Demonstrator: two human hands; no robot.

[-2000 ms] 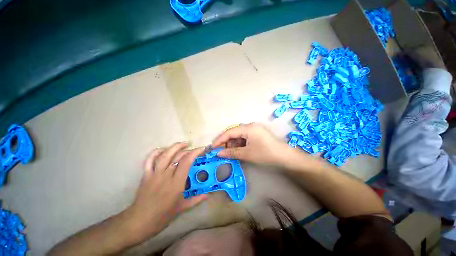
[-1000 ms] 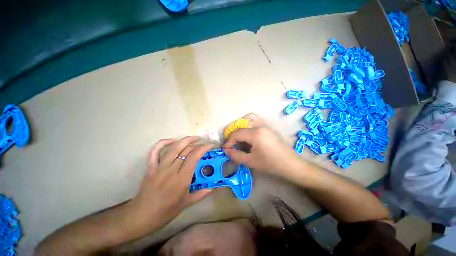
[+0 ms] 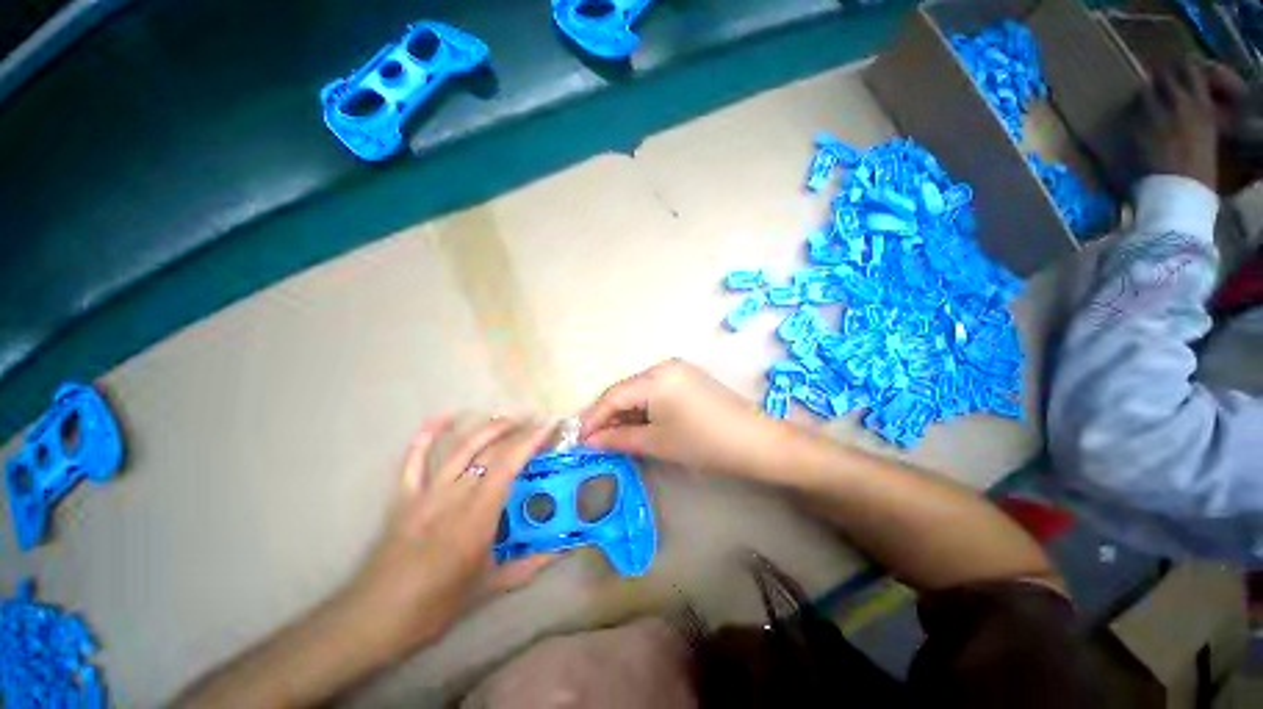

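A blue controller shell [image 3: 571, 504] lies on the tan cardboard sheet in front of me, its large round holes showing. My left hand [image 3: 450, 513] grips the shell's left side and covers that end. My right hand [image 3: 679, 423] is at the shell's top edge, thumb and finger pinched together close to it. Something small and pale shows between the fingertips, too blurred to name. The main pile of small blue plastic parts [image 3: 900, 291] is to the right of my right hand.
Two shells lie on the green conveyor belt [image 3: 208, 153] at the top. Another shell [image 3: 63, 457] and a second parts pile [image 3: 49, 658] are at the left edge. A cardboard box [image 3: 970, 139] holds blue parts at upper right, beside a neighbour's grey sleeve [image 3: 1150, 374].
The view has shifted, and another shell now shows on the belt. The yellow finger cover seen on my right hand is out of sight. Both hands remain at the same shell.
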